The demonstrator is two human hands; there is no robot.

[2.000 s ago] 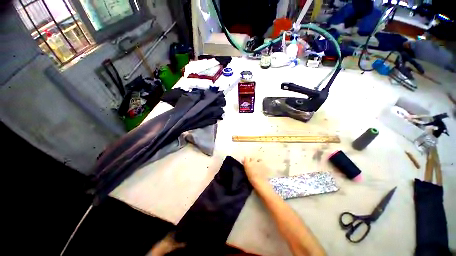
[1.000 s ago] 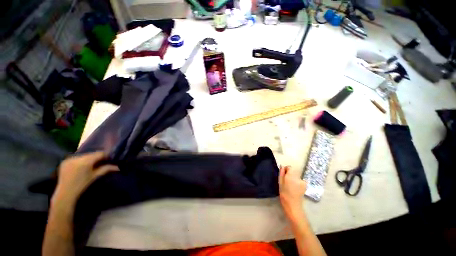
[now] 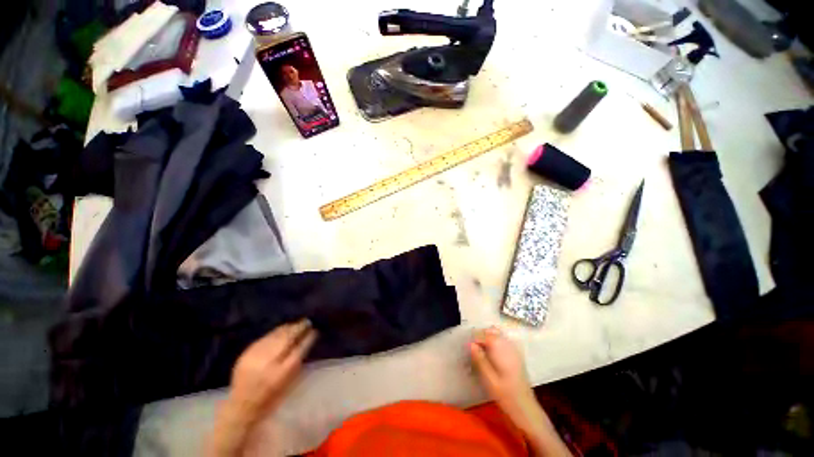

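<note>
A dark cloth tube [image 3: 357, 308], like a trouser leg or sleeve, lies flat across the table's near left part, its cut-looking end pointing right. My left hand [image 3: 268, 366], slightly blurred, is over the cloth's lower edge with its fingers curled; whether it pinches the cloth cannot be told. My right hand [image 3: 502, 361] is off the cloth, just right of and below its end, at the table's near edge. Its thumb and fingertips are close together; no held thing can be made out, and a thin needle or thread would be too small to see.
Speckled silver slab [image 3: 537, 254] and shears [image 3: 611, 259] lie right of the cloth. Beyond are a yellow ruler [image 3: 428, 168], black cone [image 3: 559, 167], grey-green cone [image 3: 580, 107], iron [image 3: 424, 76] and propped smartphone [image 3: 299, 87]. Garment pile [image 3: 165, 196] is left; a dark strip [image 3: 714, 228] is right.
The view has moved closer and down. My right hand has let go of the cloth's end and moved off it. My left hand has moved right along the cloth, which now lies flatter.
</note>
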